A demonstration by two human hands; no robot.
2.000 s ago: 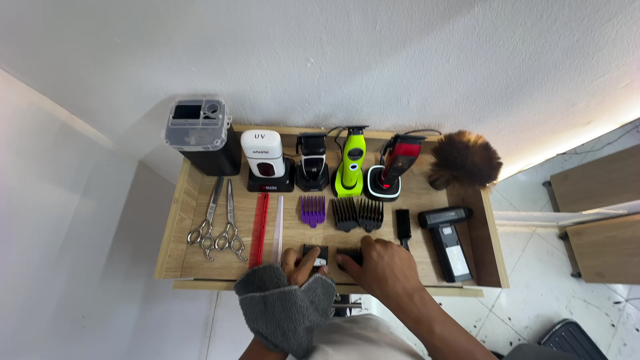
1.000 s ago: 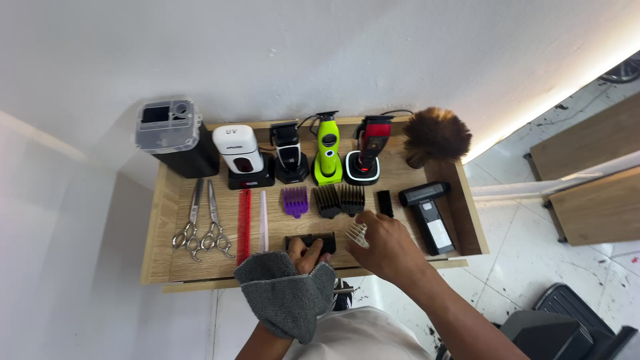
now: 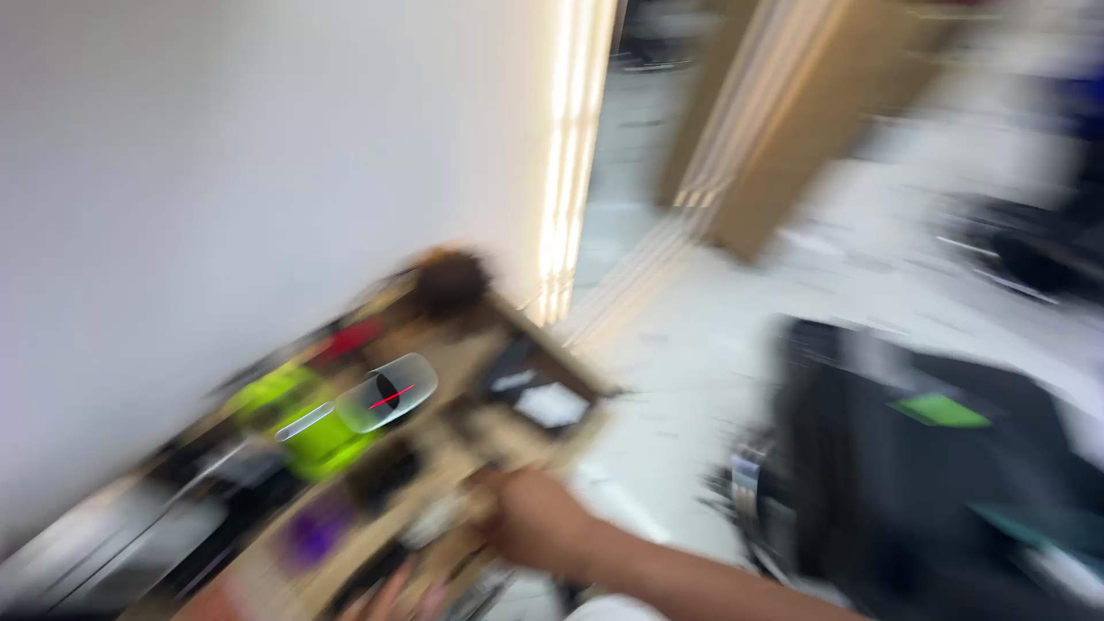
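Motion blurs the whole view. My right hand (image 3: 526, 513) is over the near edge of the wooden tray (image 3: 595, 379), close to a pale blurred thing (image 3: 431, 520), likely the clear guard comb; whether it is held cannot be told. My left hand (image 3: 397, 595) shows only as fingers at the bottom edge, beside a dark item (image 3: 371, 569). Farther in are the purple clipper guard (image 3: 315, 532), dark guards (image 3: 384, 470), a lime-green trimmer (image 3: 323, 440), a red clipper (image 3: 349, 339) and a brown brush (image 3: 450, 283).
A black and white device (image 3: 552, 404) lies at the tray's right end. A white wall (image 3: 259, 155) rises behind, with a bright light strip (image 3: 565, 155). Right of the tray are a white floor (image 3: 655, 371) and a large black seat-like object (image 3: 914, 457).
The view has swung strongly to the right and tilted. One second ago my right hand held a clear comb-like guard and my left hand a black item with a grey cloth over the wrist.
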